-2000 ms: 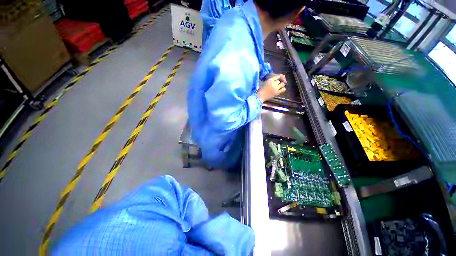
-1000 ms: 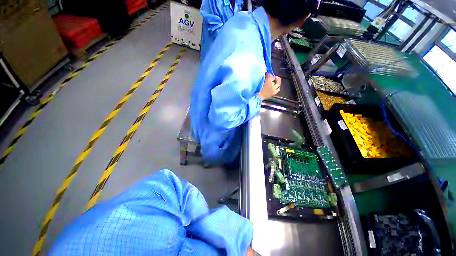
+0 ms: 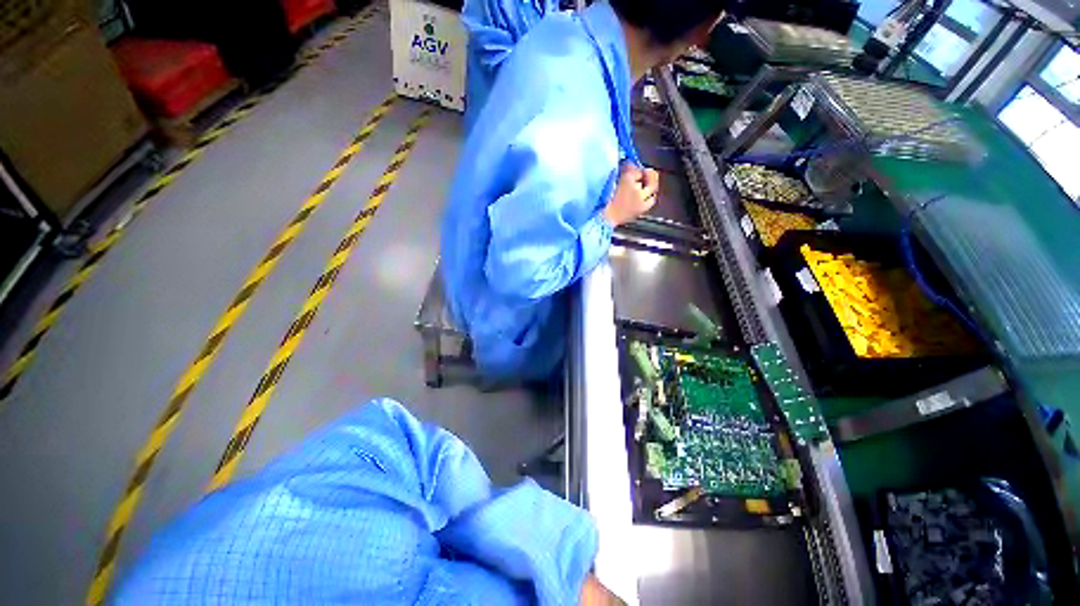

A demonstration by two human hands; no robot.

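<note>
A green circuit board (image 3: 725, 420) with white, blue and silver parts lies in a black pallet (image 3: 631, 474) on the conveyor. Pale green clamps (image 3: 661, 424) stand along its left side. A narrow green board (image 3: 788, 391) lies along the pallet's far edge. My left sleeve fills the lower left. Only a sliver of skin of my left hand (image 3: 602, 594) shows past the cuff at the bottom edge, left of and below the pallet; its fingers are cut off. My right hand is out of the picture.
A person in a blue coat (image 3: 539, 178) stands further up the line, hands close together over the conveyor. On the right are a bin of yellow components (image 3: 888, 310), a bin of grey blocks (image 3: 944, 545) and a wire rack (image 3: 894, 116). A metal stool (image 3: 434, 343) stands beside the line.
A sliver of my left hand has come into view at the bottom edge. The view has shifted slightly. The other person's hand has drawn back a little towards their body.
</note>
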